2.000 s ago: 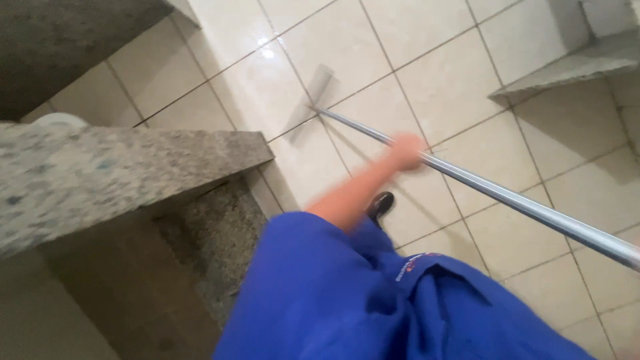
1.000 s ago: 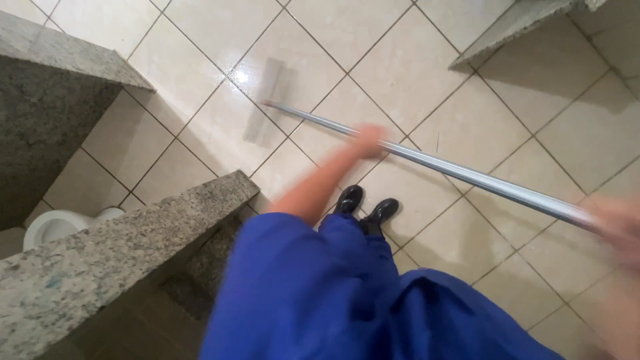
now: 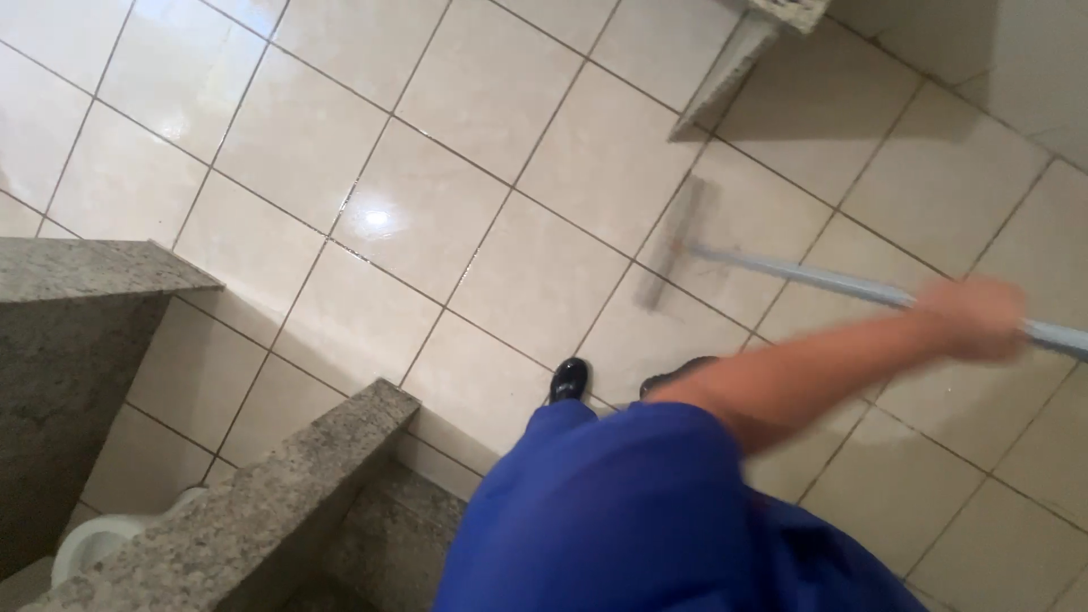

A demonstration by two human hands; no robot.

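Note:
My left hand (image 3: 976, 319) is wrapped around the metal pole (image 3: 837, 283) of a floor squeegee, at the right of the view. The pole runs left from the hand to a long, narrow head (image 3: 671, 246), blurred, which lies over the tiled floor (image 3: 459, 161) ahead of my black shoes (image 3: 569, 379). Beyond the hand the pole leaves the view at the right edge. My right hand is out of the picture. A blue sleeve covers the upper part of my left arm.
Granite partitions stand at the left (image 3: 102, 270) and lower left (image 3: 314, 459), with a white toilet (image 3: 93, 544) between them. At the upper right, another granite panel (image 3: 722, 81) juts out near the squeegee head. Light glints on wet-looking tiles.
The squeegee head has moved right across the floor, from beside the left partitions to near the upper right panel. My right hand, at the right edge one second ago, has left the view.

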